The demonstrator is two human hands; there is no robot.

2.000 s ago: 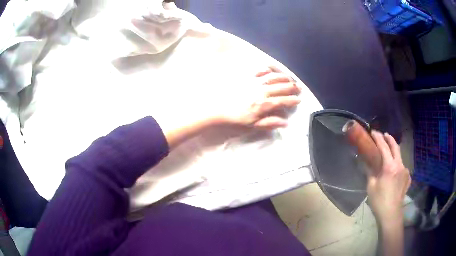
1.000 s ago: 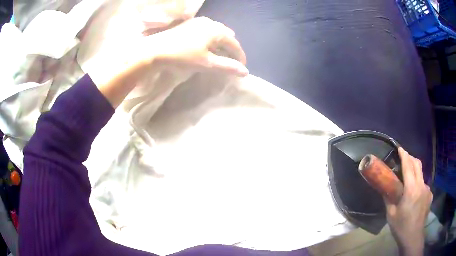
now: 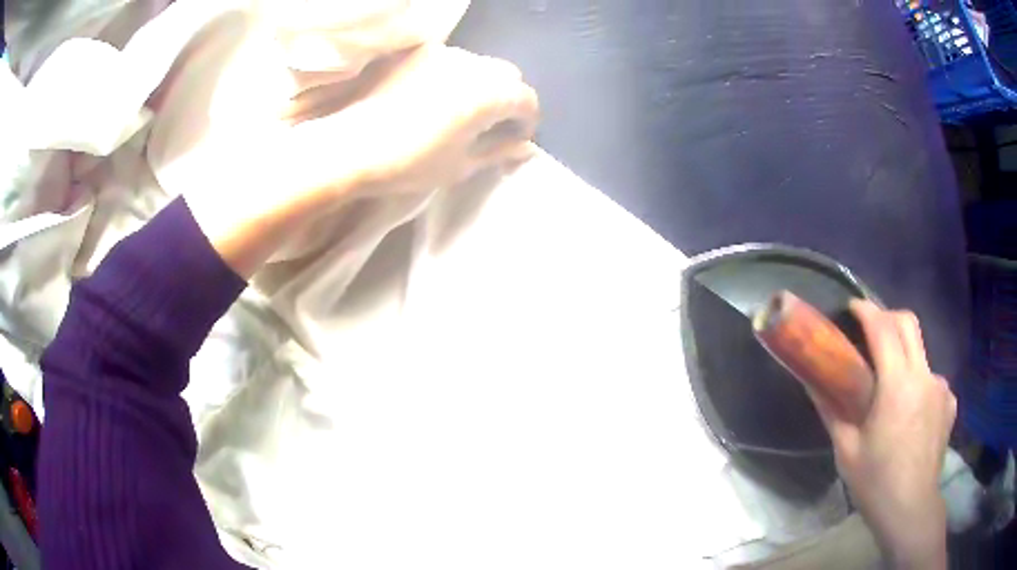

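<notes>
The white garment [image 3: 535, 367] lies spread over the dark purple ironing table [image 3: 758, 123], flat and overexposed in the middle, bunched in folds at the left. My left hand [image 3: 463, 111] pinches the garment's upper edge, its fingers curled on the cloth. My right hand [image 3: 898, 406] is closed round the orange-brown handle [image 3: 820, 351] of the steam iron [image 3: 742, 367]. The iron rests on the right end of the garment, partly over the table cover. Its underside and the cloth beneath it are hidden.
A bright blue crate [image 3: 959, 61] stands beyond the table at the upper right, with another dark blue lattice crate [image 3: 993, 334] below it. A pale wrapped hose [image 3: 976, 490] shows behind my right wrist. Small orange and red things lie at the lower left edge.
Since two seconds ago, my left hand has gone from lying flat to gripping the upper edge, further left. Over the last second the iron has moved left and slightly up onto the cloth.
</notes>
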